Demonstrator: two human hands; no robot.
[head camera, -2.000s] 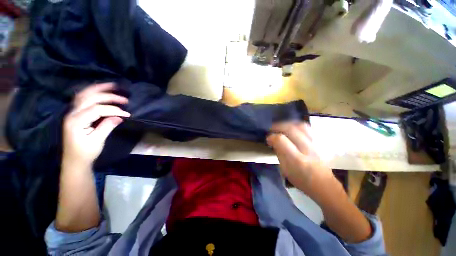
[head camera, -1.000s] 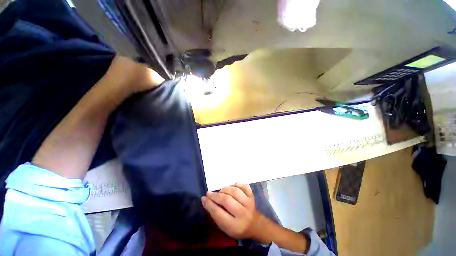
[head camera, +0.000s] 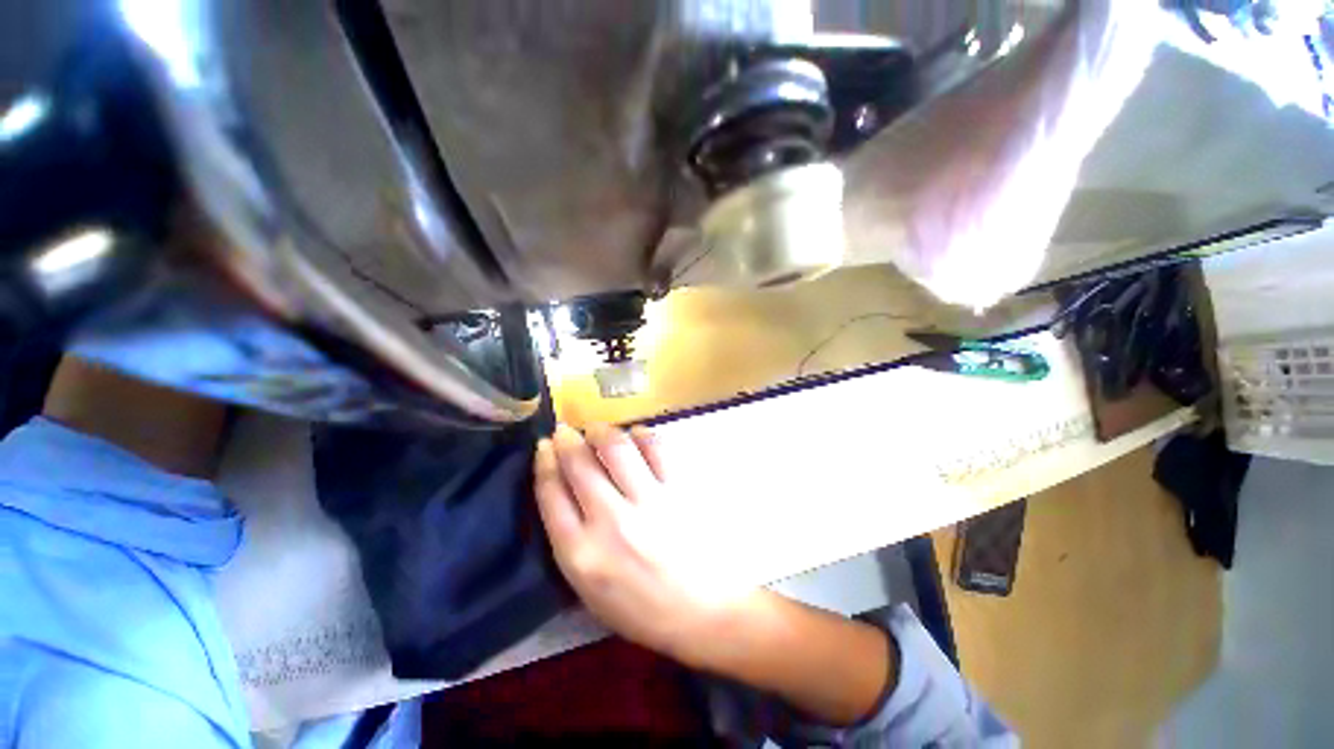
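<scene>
The dark garment piece (head camera: 439, 534) lies on the white table, its right edge running up toward the lit needle area of the sewing machine (head camera: 585, 190). My right hand (head camera: 607, 520) lies at that edge, fingertips just below the presser area. The machine head fills the upper left and hides my left hand; only the left forearm (head camera: 139, 424) and blue sleeve show. The presser foot and needle are mostly hidden behind the head.
Green-handled thread snips (head camera: 995, 359) lie right of the needle. A dark bundle (head camera: 1148, 351) lies at the table's right end, with a white lattice basket (head camera: 1280, 388) beyond. A dark flat rectangle (head camera: 990, 549) is below the table edge. The printed ruler (head camera: 315, 656) runs along the front.
The view has moved closer to the machine head. My right hand has moved up along the garment edge toward the needle. The garment's lower end now lies on the table.
</scene>
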